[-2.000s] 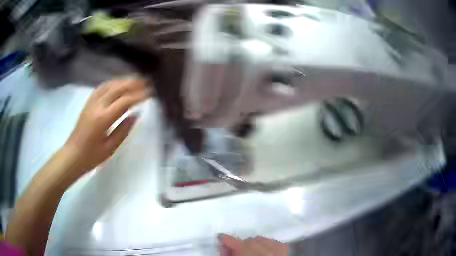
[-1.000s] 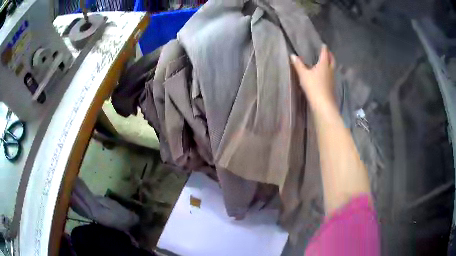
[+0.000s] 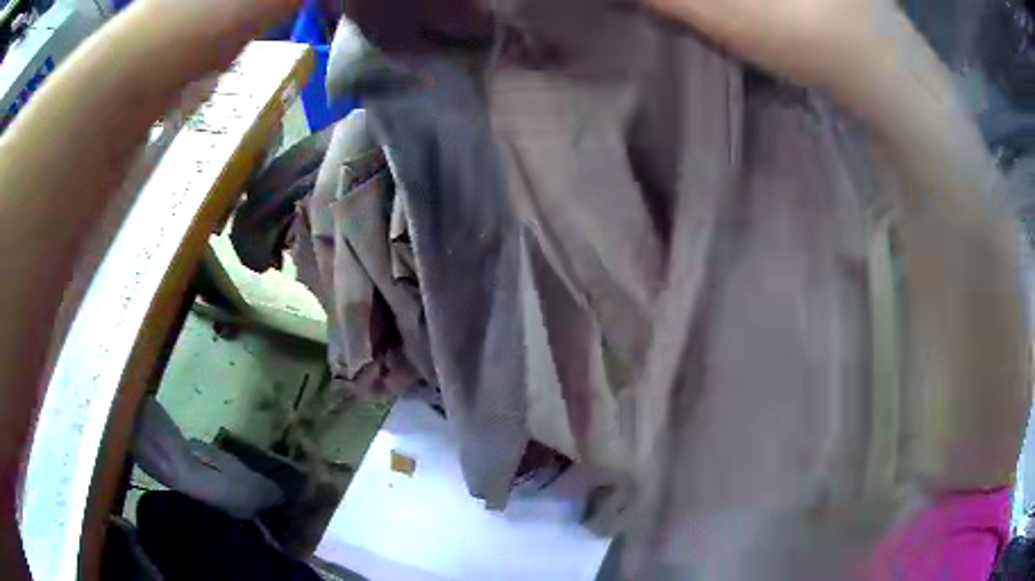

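Observation:
Grey-taupe garment pieces (image 3: pixel 454 261) hang in loose folds through the middle of the view, blurred at the right. A pale cloth panel (image 3: pixel 760 340) hangs down nearest to me on the right. My left forearm crosses the upper left and runs out at the top edge. My right forearm curves up the right side and also leaves at the top. Both hands are beyond the top edge, so their hold on the cloth is hidden.
The white machine table's curved edge (image 3: pixel 125 306) with a printed scale runs down the left. Part of the sewing machine (image 3: pixel 40 68) shows at upper left. A blue crate (image 3: pixel 327 85) is behind the cloth. A white board or box (image 3: pixel 397 516) with a small brown patch lies below.
My right hand has moved from the bundle up out of view. My left arm has come in at the left. A pale panel now hangs closer at the right.

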